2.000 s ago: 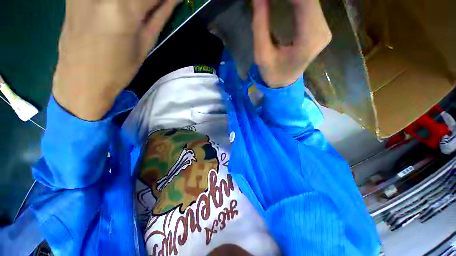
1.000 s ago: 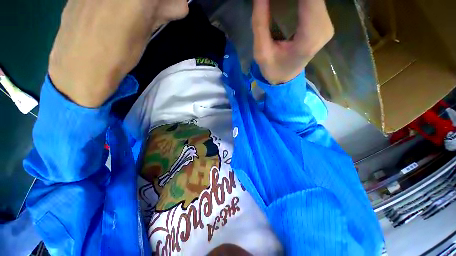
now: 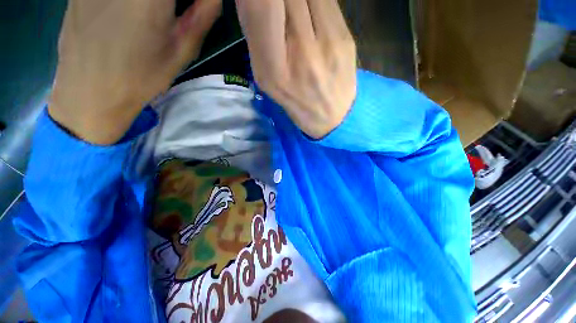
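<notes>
My left hand is at the upper left, its fingers cut off by the top edge. My right hand is beside it at the top centre, back of the hand up, its fingertips also past the top edge. Whatever either hand holds or touches is out of the picture. The dark green bench shows at the left, beside my left forearm, with its pale edge between my hands and my body.
An open brown carton stands at the upper right, beyond my right sleeve. Metal racks are at the lower right, with a red and white object near them. A bit of blue shows in the top right corner.
My right hand has moved left from near the carton to beside my left hand and turned back up. The view has shifted, and the white-tipped object on the bench at left is out of sight.
</notes>
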